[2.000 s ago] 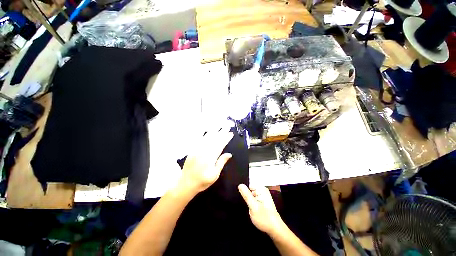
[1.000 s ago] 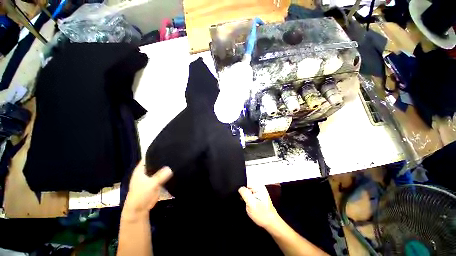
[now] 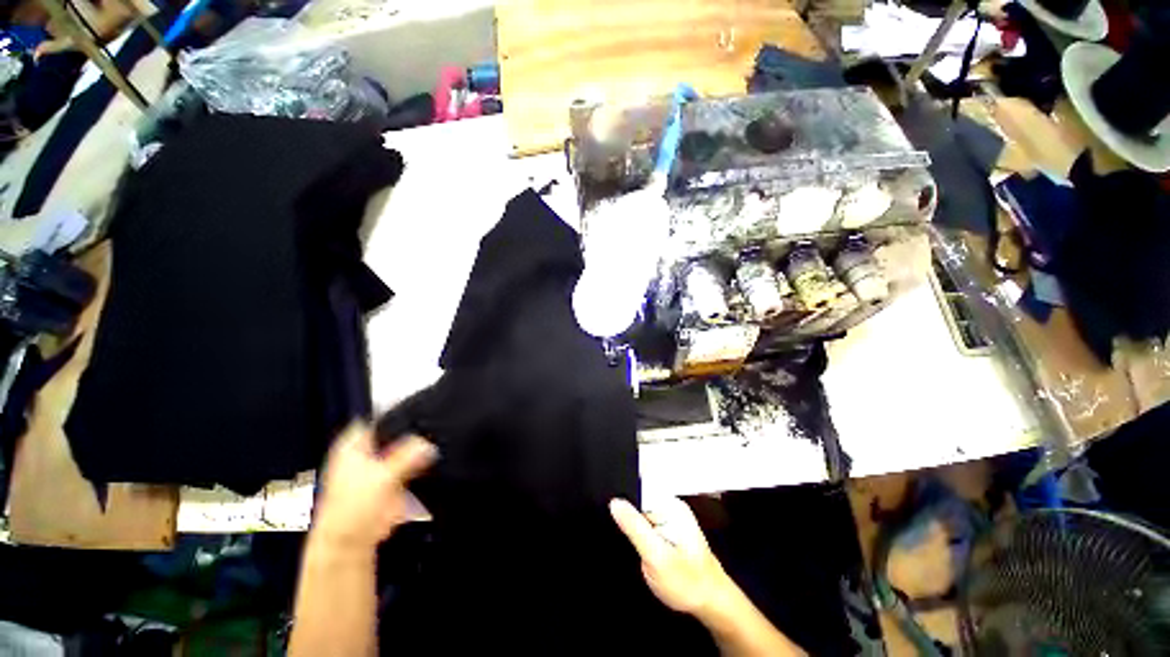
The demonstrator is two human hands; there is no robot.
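Observation:
A black cut panel point(image 3: 533, 347) with a pointed top lies on the white table, its right edge at the needle area of the grey, lint-covered overlock machine point(image 3: 757, 167). Its lower part hangs over the table's front edge. My left hand point(image 3: 366, 481), slightly blurred, is at the panel's lower left edge, thumb towards the cloth; its grip is unclear. My right hand point(image 3: 667, 552) pinches the panel's right edge below the machine. A bright white oval point(image 3: 620, 263) covers the needle area, so the presser foot is mostly hidden.
A large black garment pile point(image 3: 212, 308) lies on the left, with a crumpled clear plastic bag point(image 3: 276, 75) behind it. A wooden board point(image 3: 629, 45) is behind the machine. Dark lint point(image 3: 783, 398) lies at its front. A fan point(image 3: 1071, 584) stands lower right. Thread cones are upper right.
Since two seconds ago, my left hand has moved from near the needle to the panel's lower left. The panel is spread wider to the left. My right hand has barely moved.

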